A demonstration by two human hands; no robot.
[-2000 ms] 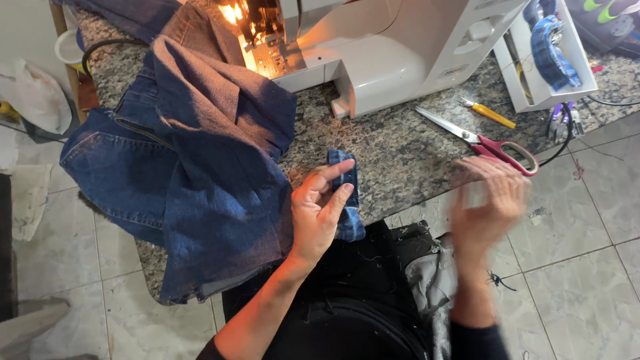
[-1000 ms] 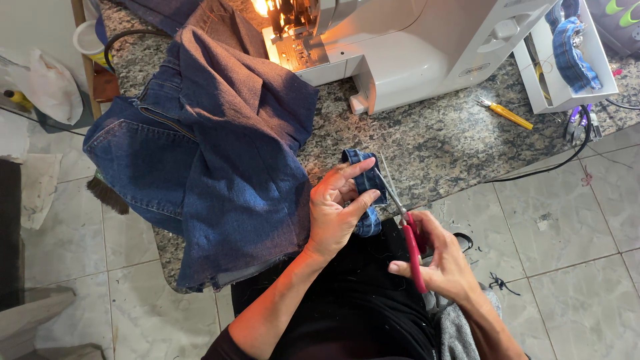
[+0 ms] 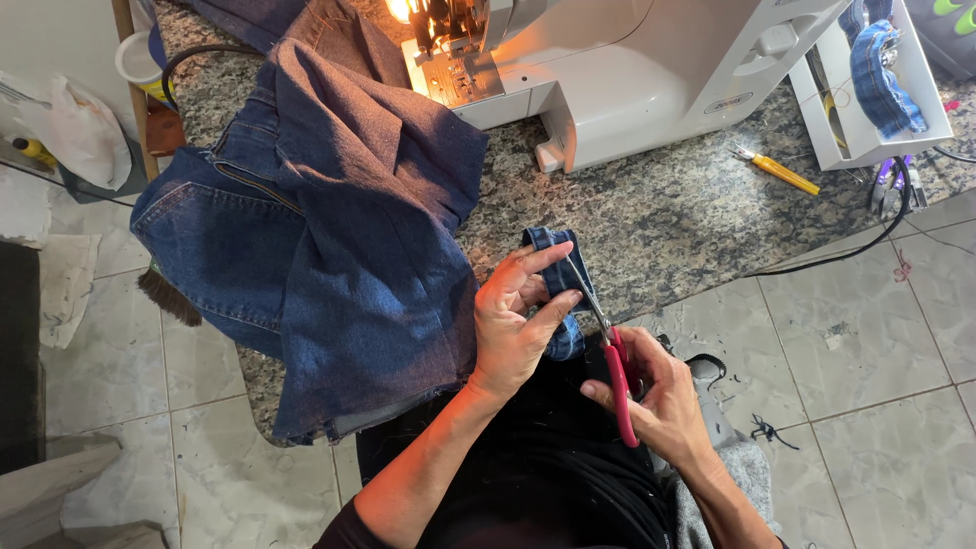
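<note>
My left hand (image 3: 518,324) pinches a looped blue denim strip (image 3: 563,339) over the granite tabletop's front edge. Red-handled scissors (image 3: 621,389) are in my right hand (image 3: 663,396), their blades lying along the strip by my left index finger and thumb. Whether the blades are slightly apart is hard to tell. Left of my hands, dark blue jeans (image 3: 366,252) are spread over the table and hang past its edge. Behind them stands a white sewing machine (image 3: 633,84) with its lamp lit.
On the granite tabletop (image 3: 656,221) lies a yellow-handled seam ripper (image 3: 785,174). A white box (image 3: 831,145) with denim pieces is at the right, near small purple-handled snippers (image 3: 886,187) and a black cable (image 3: 846,263). A brush (image 3: 169,296) shows beneath the jeans' left side.
My right hand, blurred near the scissors on the table two seconds ago, has picked them up and brought them left to the denim strip. My left hand still holds the strip.
</note>
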